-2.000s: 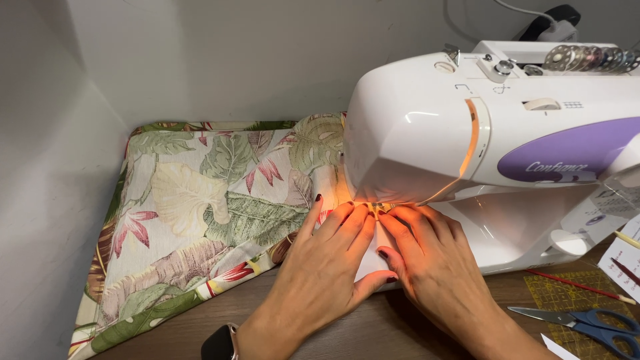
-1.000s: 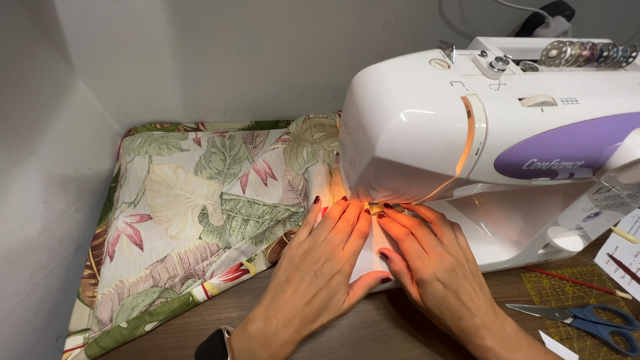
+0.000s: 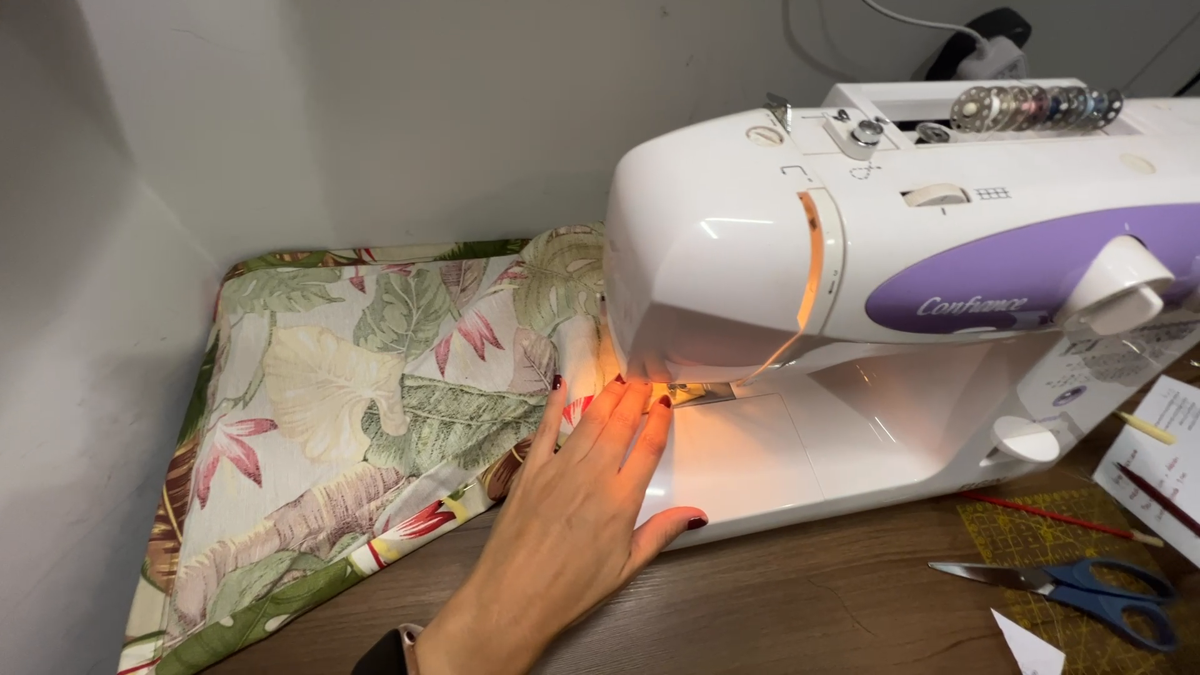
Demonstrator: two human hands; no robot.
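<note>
A white and purple sewing machine [image 3: 722,253] stands on the wooden table, its lamp casting orange light on the needle area. Leaf-printed fabric [image 3: 328,375] with a folded, patterned border lies left of the machine and runs under its head. My left hand [image 3: 586,478] rests palm down with spread fingers, the fingertips on the fabric edge and machine bed close to the needle plate [image 3: 703,392]. It grips nothing. The needle and presser foot are mostly hidden behind the machine head. My right hand is out of view.
Blue-handled scissors [image 3: 1078,586] lie at the lower right on a yellow gridded ruler [image 3: 1022,525], near a red stick [image 3: 1050,514], a paper scrap [image 3: 1029,647] and a sheet bearing writing [image 3: 1167,445]. Bobbins [image 3: 1036,110] sit atop the machine. Walls stand behind and left.
My right hand, beside the left at the needle area in both earlier frames, has left the view. My left hand stays near the needle area. The needle plate is now more exposed.
</note>
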